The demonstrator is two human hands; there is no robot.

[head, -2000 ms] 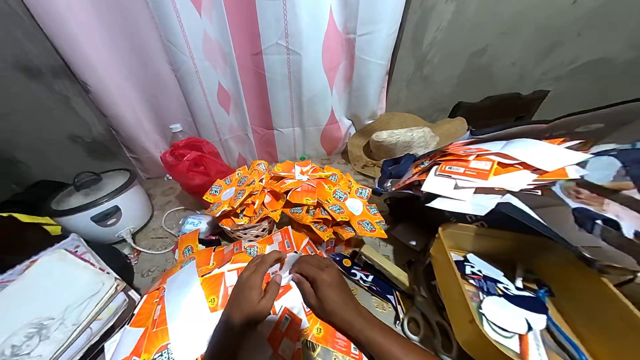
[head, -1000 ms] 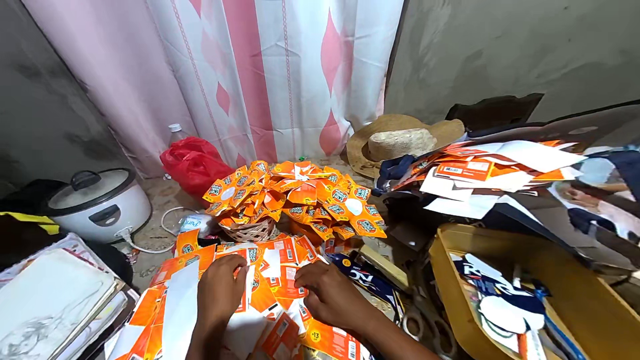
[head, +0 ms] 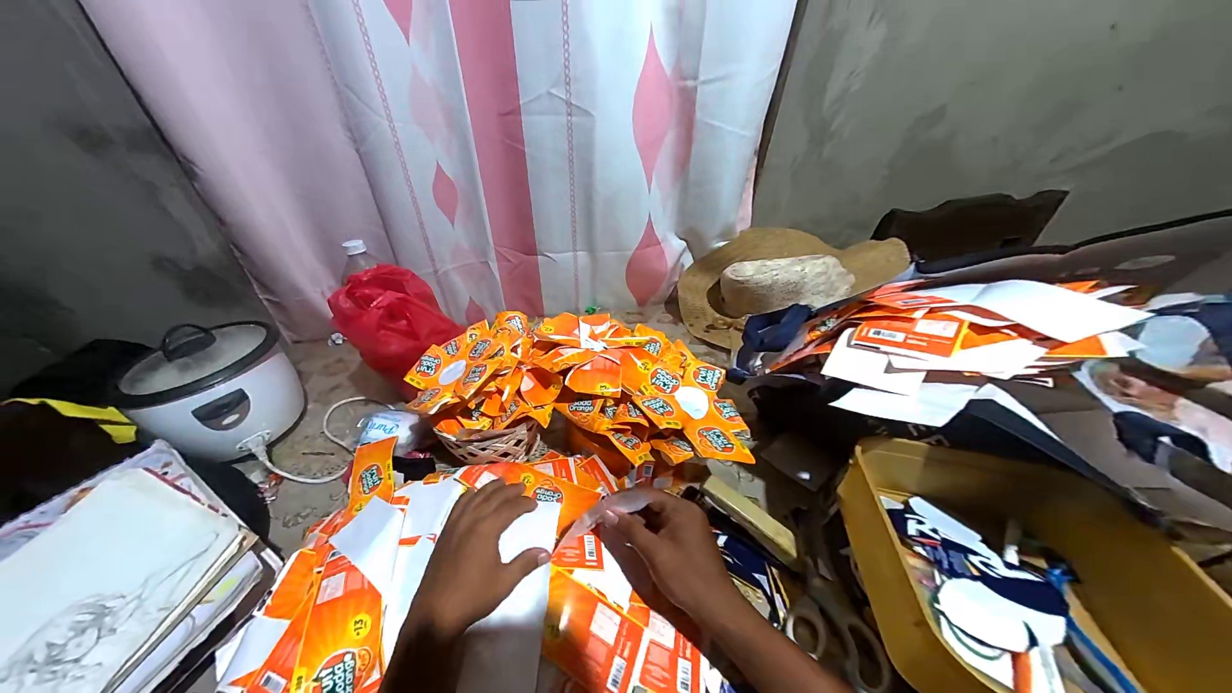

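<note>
My left hand [head: 481, 553] lies spread, palm down, on a white strip [head: 510, 616] over a layer of orange and white printed wrapper pieces [head: 616, 626]. My right hand [head: 664, 549] pinches a small translucent strip [head: 599, 515] between thumb and fingers, just right of the left hand. Directly behind the hands, flower-like shapes folded from orange wrappers [head: 587, 375] are heaped above a small woven basket [head: 491, 443].
A rice cooker [head: 212, 385] and stacked papers with a pencil drawing [head: 106, 577] stand at left. Red plastic bag [head: 390, 313] and straw hat [head: 789, 279] lie behind. At right are scissors [head: 837, 630], a yellow bin [head: 962, 462] of scraps and a pile of wrapper pieces [head: 914, 332].
The hands were apart over the wrappers one second ago and are now closer together. The translucent strip now shows in my right hand, and the white strip lies under my left.
</note>
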